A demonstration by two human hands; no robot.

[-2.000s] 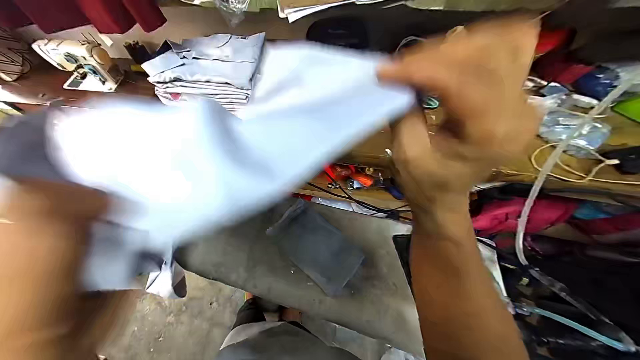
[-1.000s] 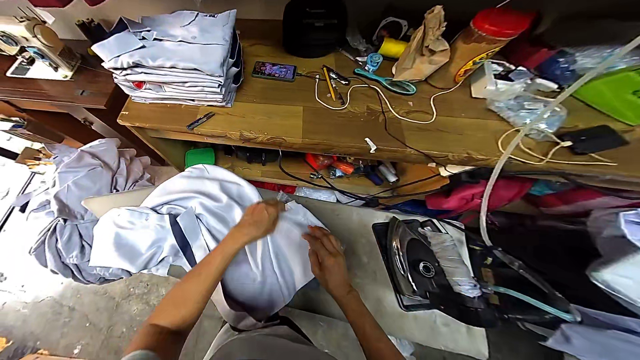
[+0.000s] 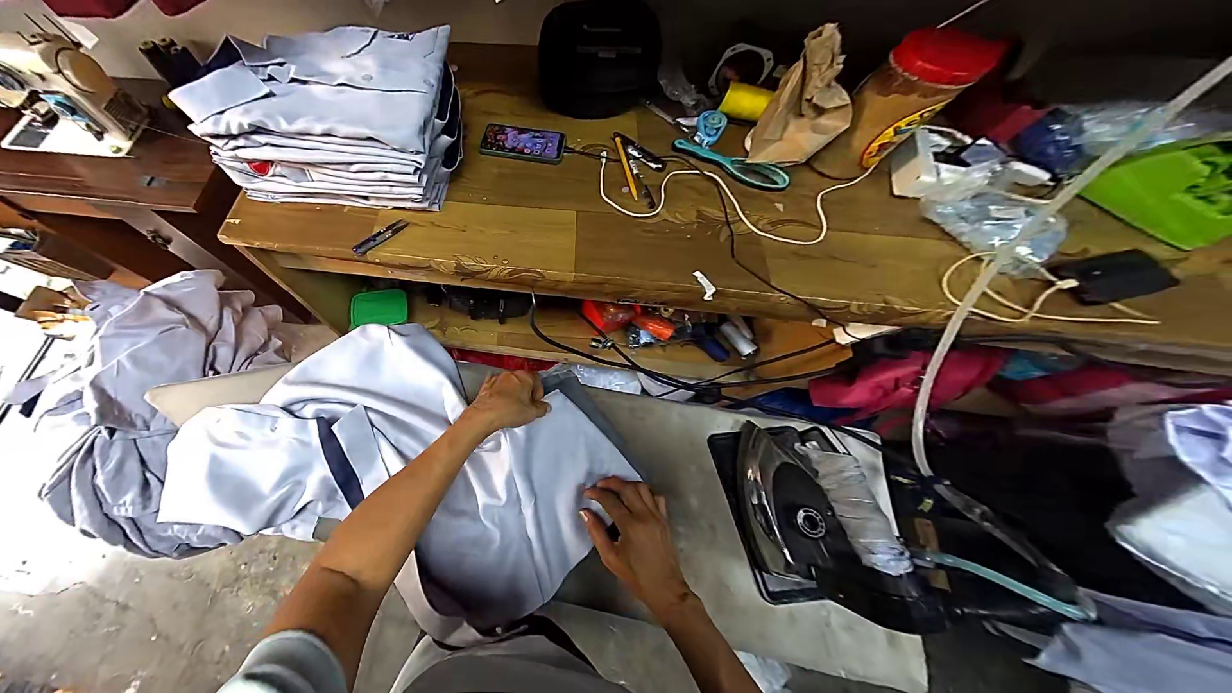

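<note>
A light grey-blue shirt [image 3: 510,500] with a dark stripe lies spread over the padded ironing board [image 3: 674,433], a darker grey cloth partly under its far edge. My left hand [image 3: 515,397] rests on the shirt's far edge with its fingers bent; whether it pinches the cloth is unclear. Near the right edge of the shirt is my right hand [image 3: 628,529], fingers curved and apart, fingertips at the fabric. To its right a steam iron [image 3: 808,520] with a wrapped handle stands on a dark-edged rest, a pale hose rising behind it.
Beyond the board, a wooden table [image 3: 520,231] holds folded shirts [image 3: 327,115], a phone [image 3: 523,142], teal-handled scissors [image 3: 736,166] and a red-lidded jar [image 3: 924,82]. Crumpled garments [image 3: 154,404] hang at the left. Cables droop before the lower shelf. A sewing machine [image 3: 72,91] stands far left.
The shirt, raised and blurred in my hands two seconds ago, now lies on the board. Since one second ago, my right hand has moved nearer to me along the shirt's edge.
</note>
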